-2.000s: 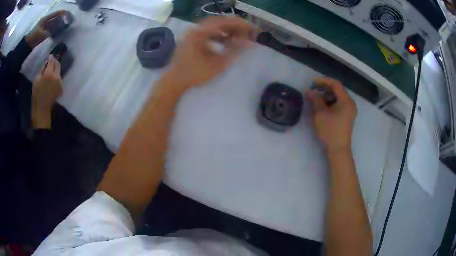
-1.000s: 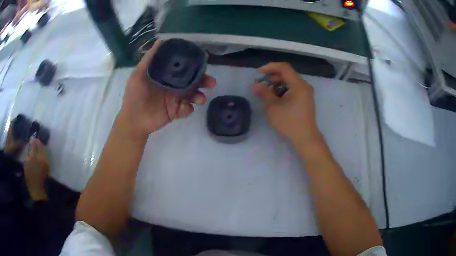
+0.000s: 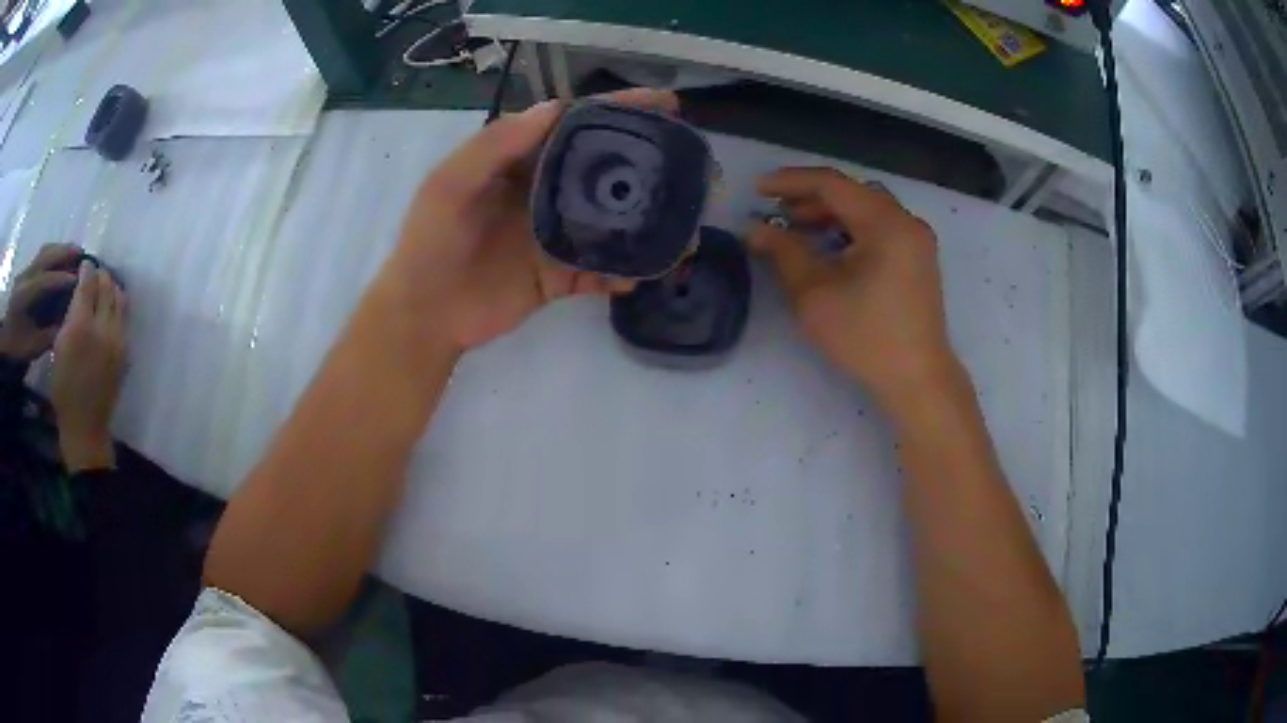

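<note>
My left hand (image 3: 487, 233) holds a dark grey rounded-square housing (image 3: 621, 188) raised above the bench, its open face with the round central boss towards me. A second dark housing (image 3: 689, 314) stands on the white bench just behind and below it, partly covered by the raised one. My right hand (image 3: 854, 269) is to the right of both housings, fingers curled, with a small metallic part (image 3: 778, 222) at the fingertips. That part is mostly hidden by the fingers, and its shape cannot be told.
Dark specks lie on the white bench (image 3: 635, 565). A green-topped shelf (image 3: 790, 43) runs along the back. A black cable (image 3: 1116, 367) crosses the right side. At left are another housing (image 3: 117, 122), small metallic parts (image 3: 157, 171) and another person's hands (image 3: 88, 339).
Since one second ago, my left hand has brought the raised housing rightward, and it now overlaps the housing on the bench. My right hand stays close by on the right. The camera view has shifted.
</note>
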